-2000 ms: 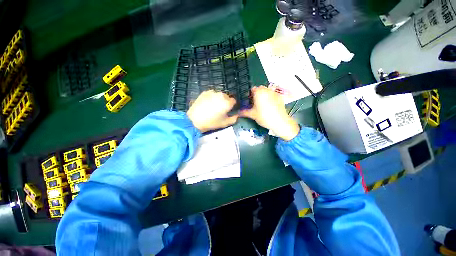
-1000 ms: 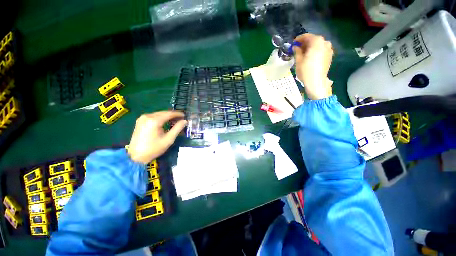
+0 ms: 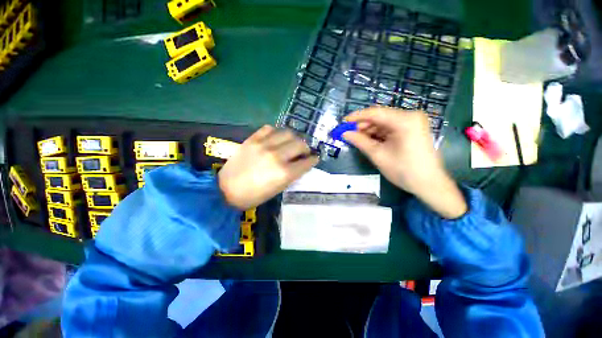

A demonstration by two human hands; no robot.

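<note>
My right hand pinches a small blue pick between thumb and fingers. Its tip is close to a small black-framed lens panel at the lower left edge of the clear lens blister tray. My left hand is at the left of that panel, with its fingertips at the panel's left end; they look closed on it, partly hidden. White folded wipes lie just below both hands. The blister tray holds rows of black rectangles.
A foam tray with columns of yellow housings is at the left, partly under my left sleeve. More yellow housings lie above it. A cream sheet bears a pink item and a thin black stick. A crumpled white wipe lies right.
My right hand has come down from the bottle area to the blister tray with the blue pick. My left hand has moved to the panel's left end. The view has shifted and is closer.
</note>
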